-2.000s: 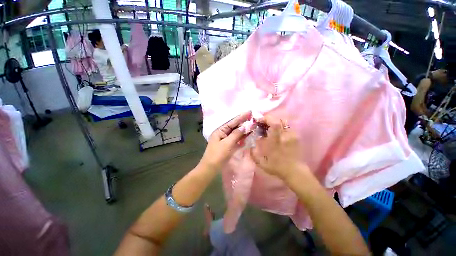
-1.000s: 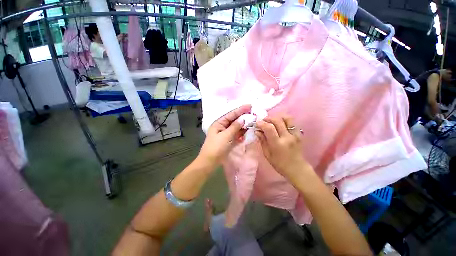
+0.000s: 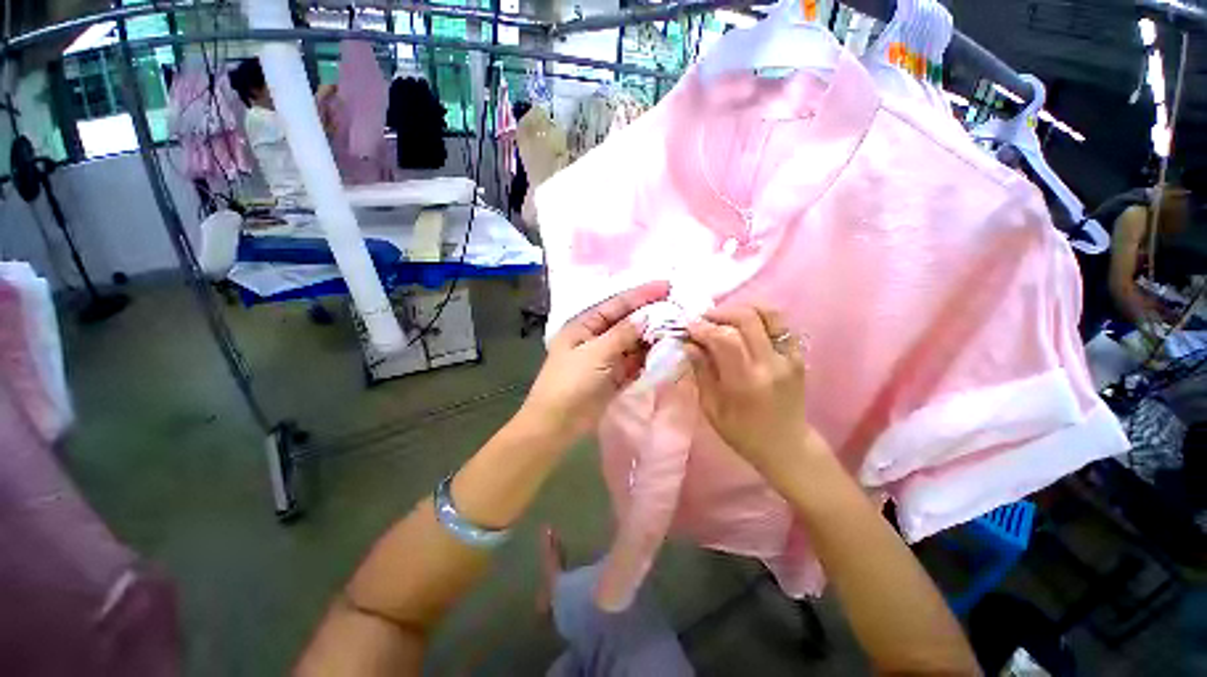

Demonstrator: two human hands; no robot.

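A shiny pale-pink blouse (image 3: 913,284) with wide white sleeve cuffs hangs on a white hanger (image 3: 774,48) in front of me. My left hand (image 3: 592,355) pinches a bunched, pale part of the front placket between thumb and fingers. My right hand (image 3: 752,380) pinches the same bunched fabric just to the right, and the two hands nearly touch. A ring is on a right finger. A small pale button shows on the front opening above the hands. Whether the right hand hides a tool cannot be told.
More white hangers (image 3: 913,46) with pink layers hang behind on a dark rail (image 3: 986,62). A blue plastic stool (image 3: 995,540) stands below right. A metal rack post (image 3: 212,311) and pink garments are at left. One person (image 3: 271,132) is at a back table, another at far right.
The right hand has come from a blurred motion to a still pinch beside the left fingers. The dark thing earlier at the right fingertips no longer shows. The left hand has barely moved.
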